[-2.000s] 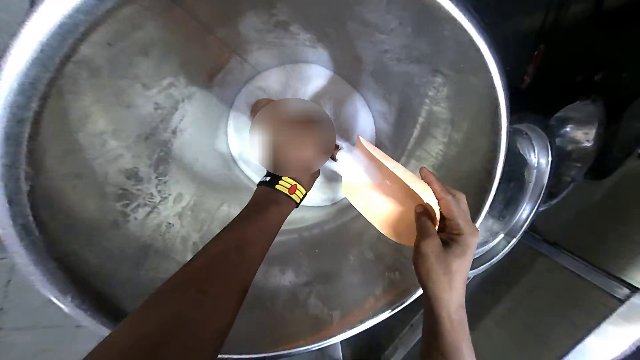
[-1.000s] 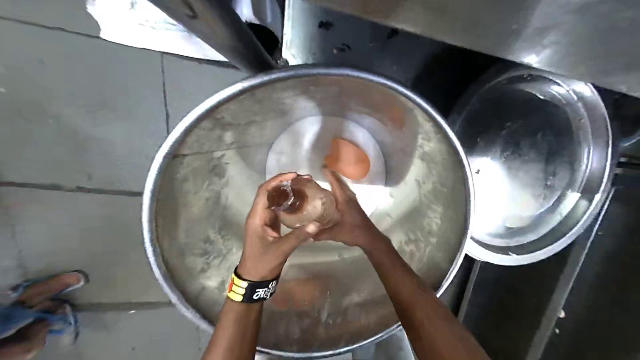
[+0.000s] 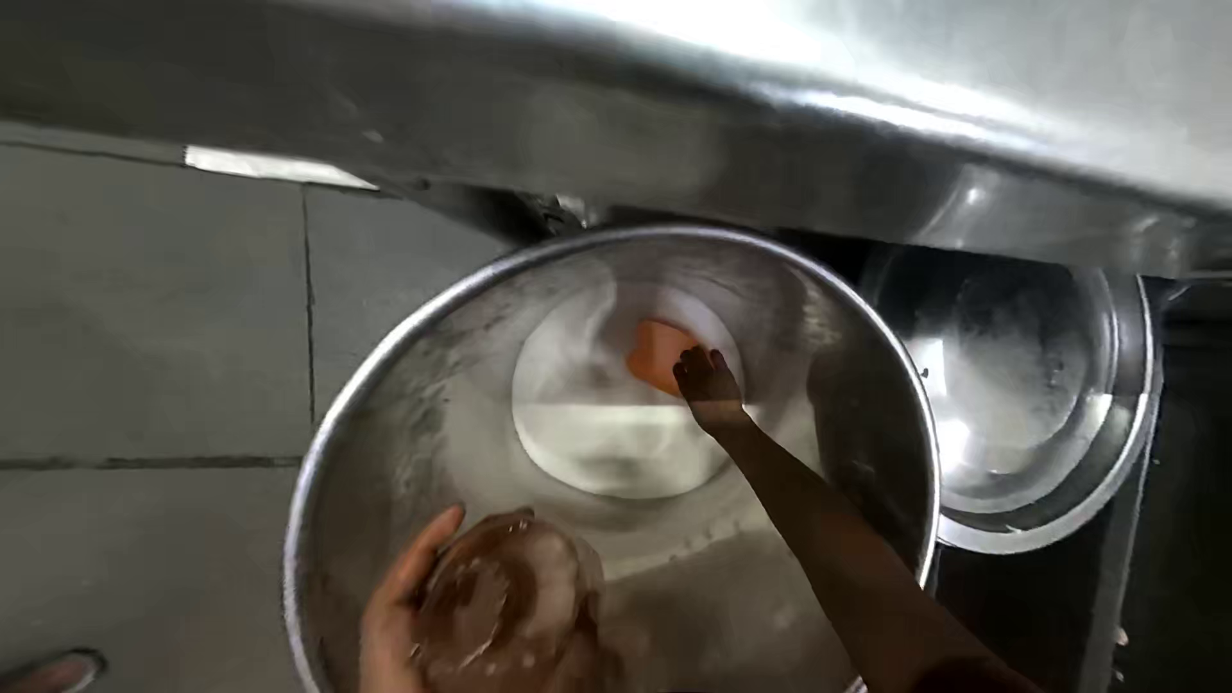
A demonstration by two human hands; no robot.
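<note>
A large round metal vessel (image 3: 423,332) with white contents (image 3: 597,448) at its bottom fills the middle of the head view. My left hand (image 3: 409,597), low in the view, holds a clear rounded container (image 3: 510,602) that looks wet, over the near side of the vessel. Down inside, my right hand (image 3: 710,380) reaches to an orange scoop (image 3: 659,356) lying on the white contents. Its fingers are at the scoop's right edge; whether they grip it cannot be told.
Across the top runs the edge of a metal counter (image 3: 674,125). Round metal basins (image 3: 1020,385) stand to the right of the vessel. Grey floor tiles (image 3: 154,318) lie to the left, with part of a person's foot (image 3: 58,674) at the lower left corner.
My right hand has left the clear container and moved down to the scoop. The container stays in my left hand. Two seconds ago the scoop was in my right hand. The view has shifted.
</note>
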